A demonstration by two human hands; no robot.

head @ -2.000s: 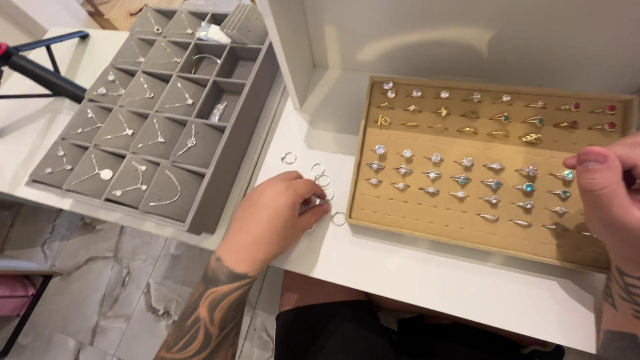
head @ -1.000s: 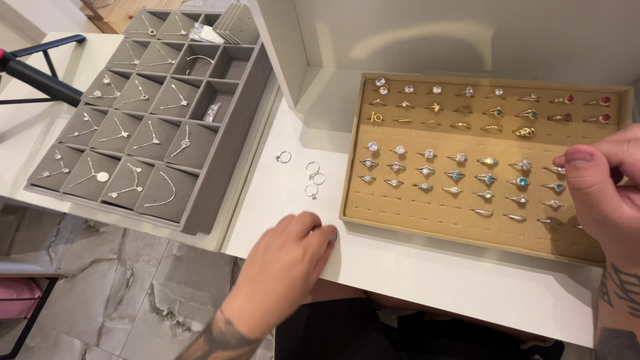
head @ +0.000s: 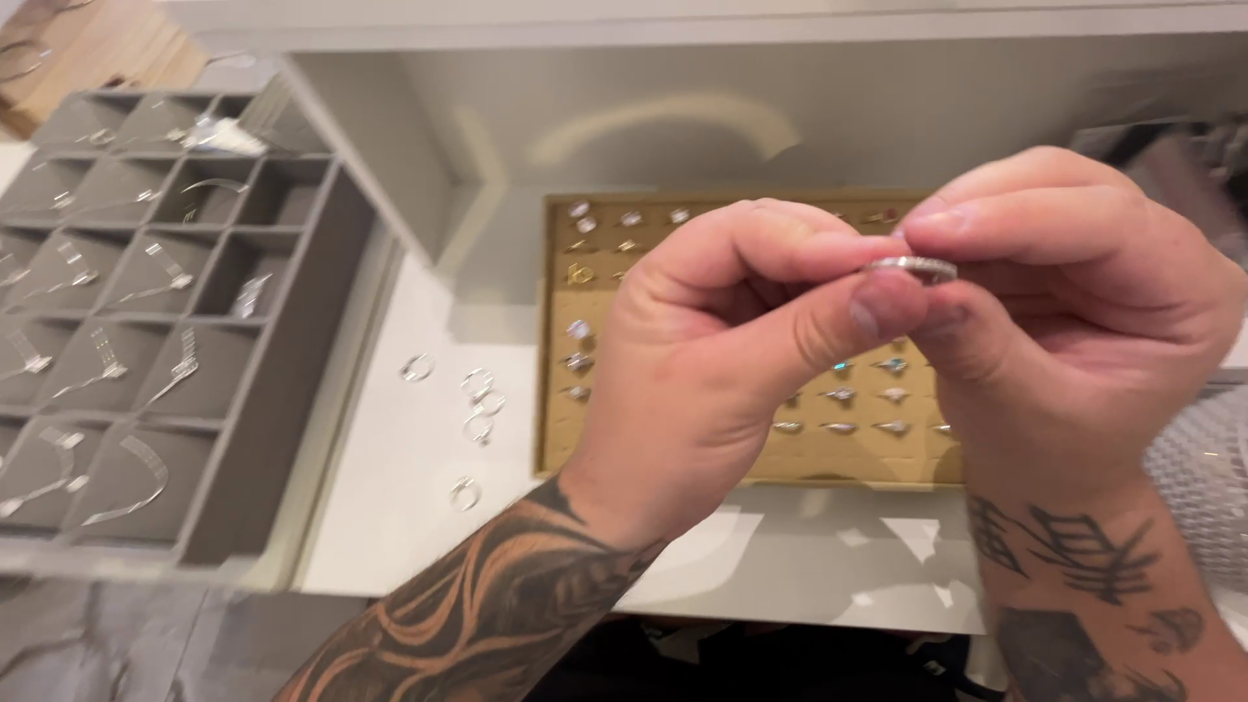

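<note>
A silver-coloured ring (head: 914,265) set with small stones is pinched between the thumbs and fingertips of both hands, held above a tan ring display tray (head: 543,390). My left hand (head: 731,331) grips the ring from the left, thumb below and index finger above. My right hand (head: 1072,283) grips it from the right, fingertips touching those of the left. Rows of silver- and gold-coloured rings, some with clear, blue or red stones, fill part of the tray; both hands hide much of it. Several loose rings (head: 478,425) lie on the white surface (head: 370,526) left of the tray.
A grey compartment tray (head: 283,390) with necklaces and small bags stands at the left. White panels (head: 634,117) rise behind the ring tray. Grey woven material (head: 1204,468) shows at the right edge, and marbled floor (head: 88,643) at the lower left.
My left hand has moved from the white surface up and right to meet my right hand over the tray. The ring now shows between them. The view has moved nearer.
</note>
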